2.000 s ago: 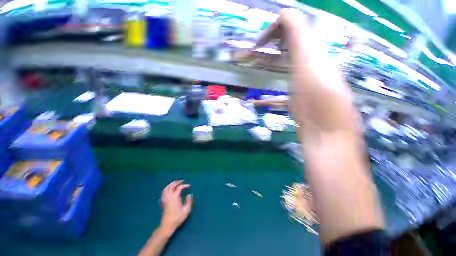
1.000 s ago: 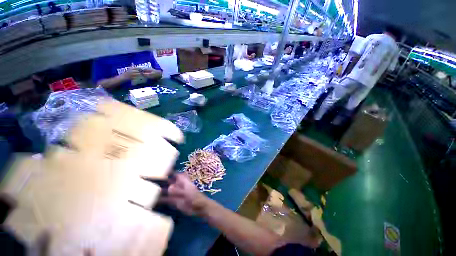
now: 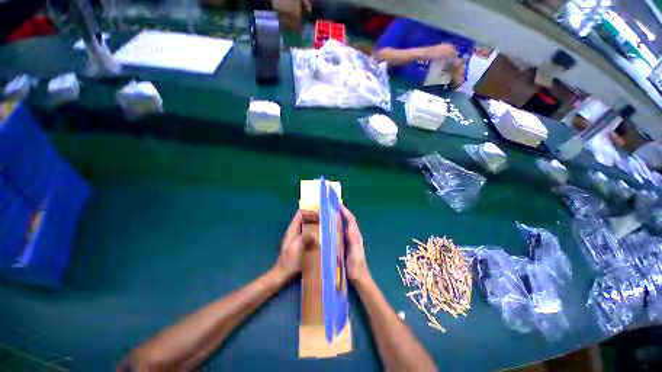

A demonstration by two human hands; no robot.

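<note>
A carton point(image 3: 334, 269) is held on edge over the middle of the green bench, its blue printed side toward the right and its brown board toward the left, with tan flaps at the far and near ends. My left hand point(image 3: 293, 245) grips its left side, the thumb on the brown board. My right hand point(image 3: 353, 245) holds its right side against the blue face. A loose pile of small tan sticks point(image 3: 438, 277) lies to the right of my right hand. Bagged products point(image 3: 520, 282) lie right of the pile.
Blue finished boxes point(image 3: 36, 196) stand at the left. Along the far side are a white sheet point(image 3: 174, 51), a dark upright holder point(image 3: 266, 47), a large clear bag point(image 3: 341, 78), a red tray point(image 3: 329, 33) and white stacks point(image 3: 425, 110). A person point(image 3: 425, 48) in blue sits opposite.
The wide tan blank, a second ago flat and blurred at the left, is now folded into a narrow shape between my hands. My left hand has come into view. The view has turned left.
</note>
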